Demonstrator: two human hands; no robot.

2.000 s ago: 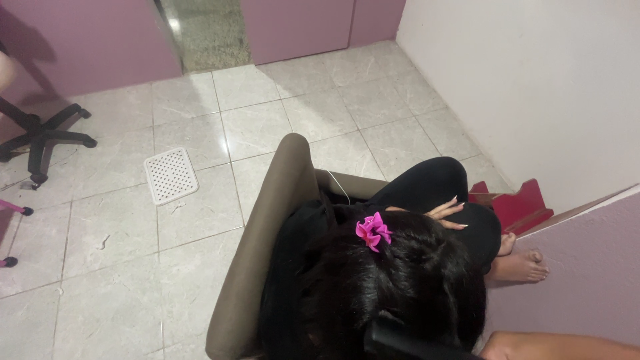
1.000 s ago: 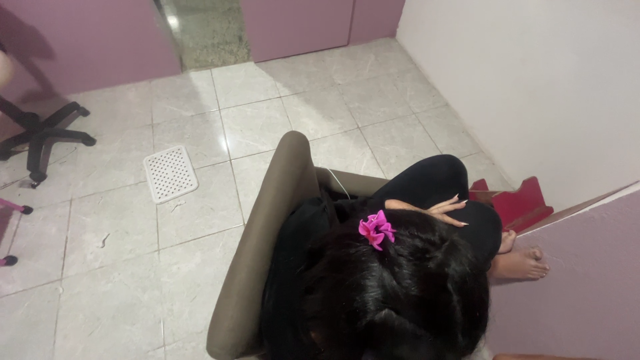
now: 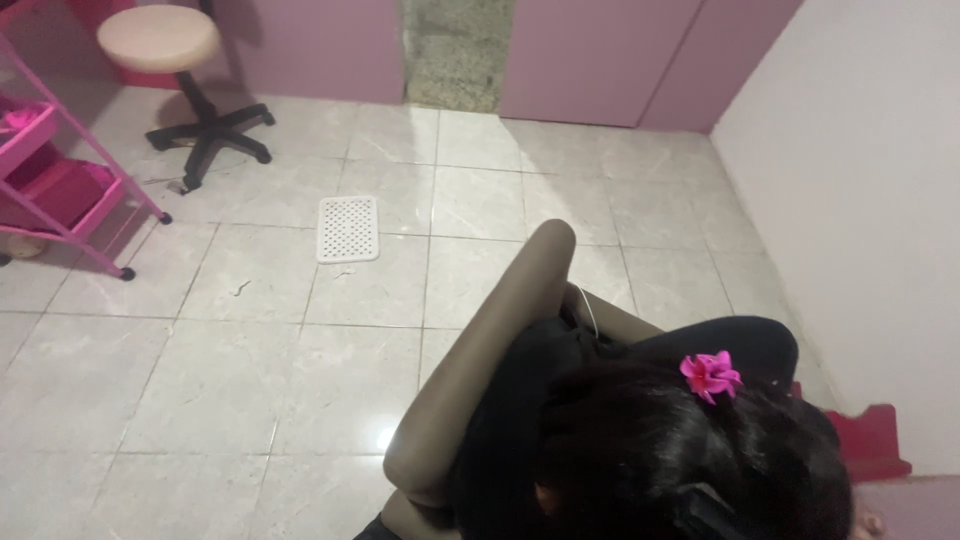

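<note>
A seated person with dark hair (image 3: 630,435) and black clothes is in an olive-brown armchair (image 3: 487,360) at the lower right. A bright pink flower hair clip (image 3: 711,376) sits on top of the hair. Near the bottom edge, a dark flat object (image 3: 705,514) lies against the hair; whether it is a comb or a clip is unclear. A strip of bare forearm beside a black sleeve shows at the bottom edge by the armchair. A small patch of skin shows among the hair, perhaps a fingertip of my left hand (image 3: 546,496). My right hand is out of view.
A white perforated plastic mat (image 3: 349,229) lies on the tiled floor. At the upper left stand a cream wheeled stool (image 3: 159,39) and a pink wheeled trolley (image 3: 82,169). A red object (image 3: 870,442) is by the white wall at right.
Two seconds ago a bare arm and a black tool showed at the hair's lower right; that arm is now out of view. The view has shifted, bringing in the stool seat and trolley.
</note>
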